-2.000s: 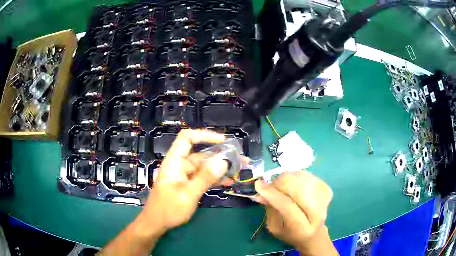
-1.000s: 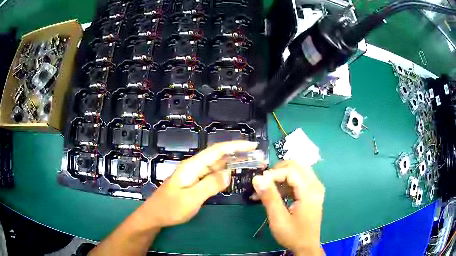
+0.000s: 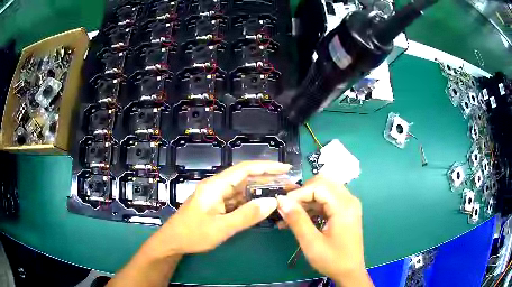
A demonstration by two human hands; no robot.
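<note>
My left hand (image 3: 210, 210) holds a small module (image 3: 268, 191) with a clear edge and a dark side, above the front right of the black blister tray (image 3: 140, 219). My right hand (image 3: 328, 224) has thumb and forefinger at the module's right end; the fingers partly hide it. A thin lead wire shows below the right hand. Modules sit in many tray pockets; several pockets near my hands are empty. The black electric screwdriver (image 3: 339, 59) hangs above the tray's right side, touched by neither hand.
Cardboard parts box (image 3: 62, 143) at left holds mixed parts. A grey-white screw feeder (image 3: 365, 101) stands behind the screwdriver. A white pad (image 3: 339, 161) lies right of the tray. Square frames (image 3: 398, 129) lie scattered at right. A blue bin (image 3: 457, 255) is at the bottom right.
Two seconds ago the module was tilted, with a yellow wire between the hands. Now it is held level, dark side towards me, with my right fingertips closer against it.
</note>
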